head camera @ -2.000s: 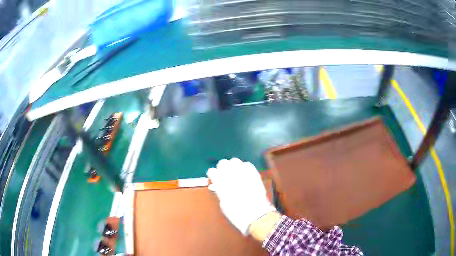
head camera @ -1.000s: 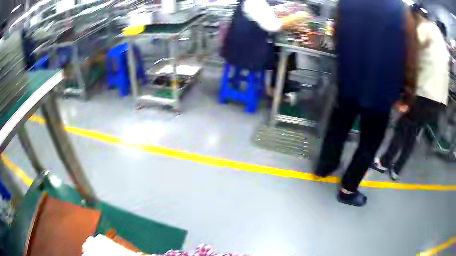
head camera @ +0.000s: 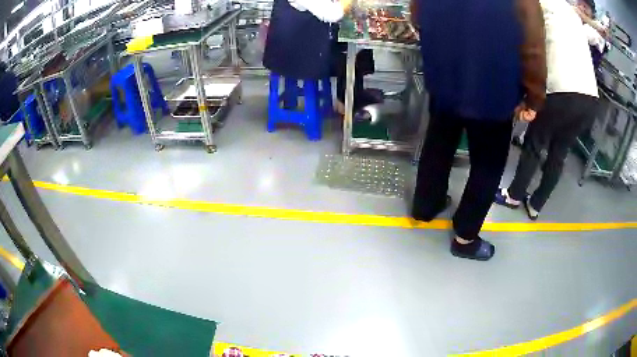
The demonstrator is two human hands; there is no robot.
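A brown bakelite tray [head camera: 59,324] with a raised rim lies on the green bench top [head camera: 157,322] at the lower left, cut off by the picture's edge. Only a small piece of my white-gloved right hand [head camera: 105,353] shows at the bottom edge, by the tray's near side. Its fingers and anything in them are hidden. Small bits of a checked sleeve show at the bottom edge to its right. My left hand is not in view.
Grey floor [head camera: 279,279] with yellow lines lies beyond the bench. A person in dark clothes [head camera: 475,63] stands across it, another in a light top [head camera: 569,59] behind. Further back are workbenches, blue stools [head camera: 297,115] and a perforated floor plate [head camera: 360,174]. A metal bench leg [head camera: 45,216] stands left.
Since two seconds ago the view has swung right from the bench to the floor and people. Over the last second, the tray and my gloved right hand have slipped further out at lower left.
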